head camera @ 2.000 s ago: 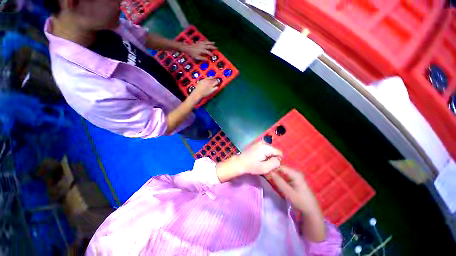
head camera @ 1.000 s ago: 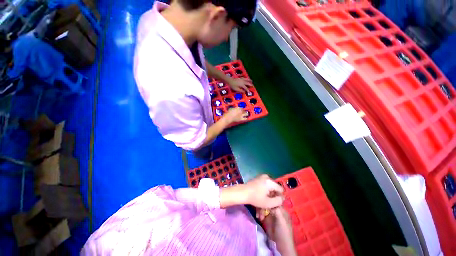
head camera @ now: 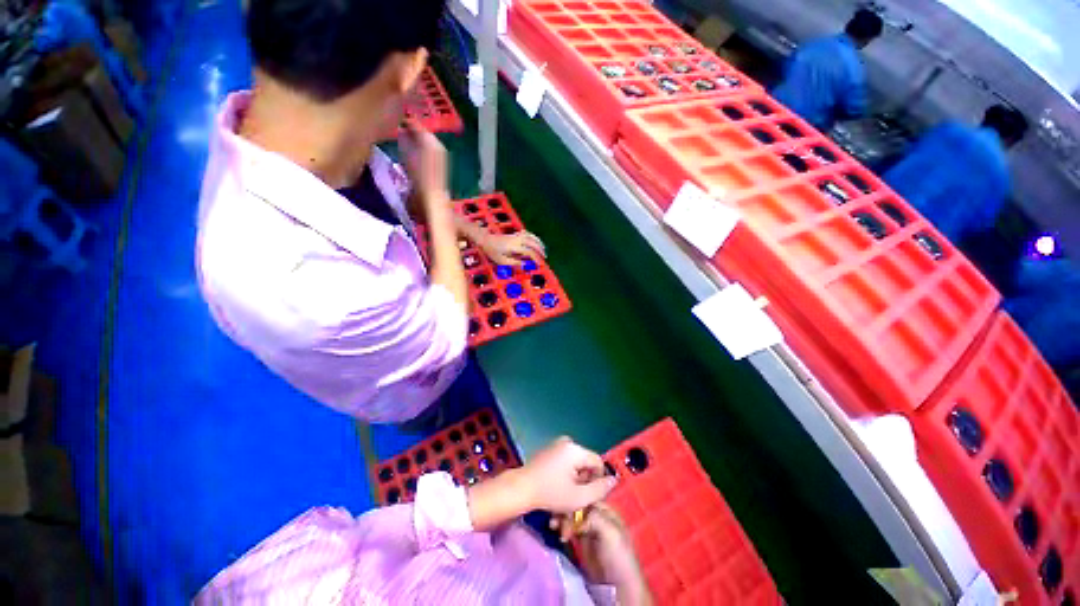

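A red-orange tray (head camera: 687,533) lies on the green bench. One black watch head (head camera: 637,461) sits in its upper corner; another dark disc beside it is partly hidden by my fingers. My left hand (head camera: 569,476) is over the tray's left edge, fingers curled and pinched together; I cannot tell whether it holds anything. My right hand (head camera: 602,540) is just below it, fingers bent around a small yellow piece (head camera: 579,517), too small to identify surely. The hands are close together.
A small-pocket red tray (head camera: 444,459) with watches is lower, left of my hands. A coworker in pink (head camera: 332,260) stands at a watch tray (head camera: 521,310). Red trays (head camera: 817,225) fill the shelf at right, with paper notes (head camera: 737,320) on its edge.
The view has swung, showing more shelf and people in blue beyond. One coworker's hand has left the watch tray and is raised towards a farther tray. My hands remain close together by the tray edge.
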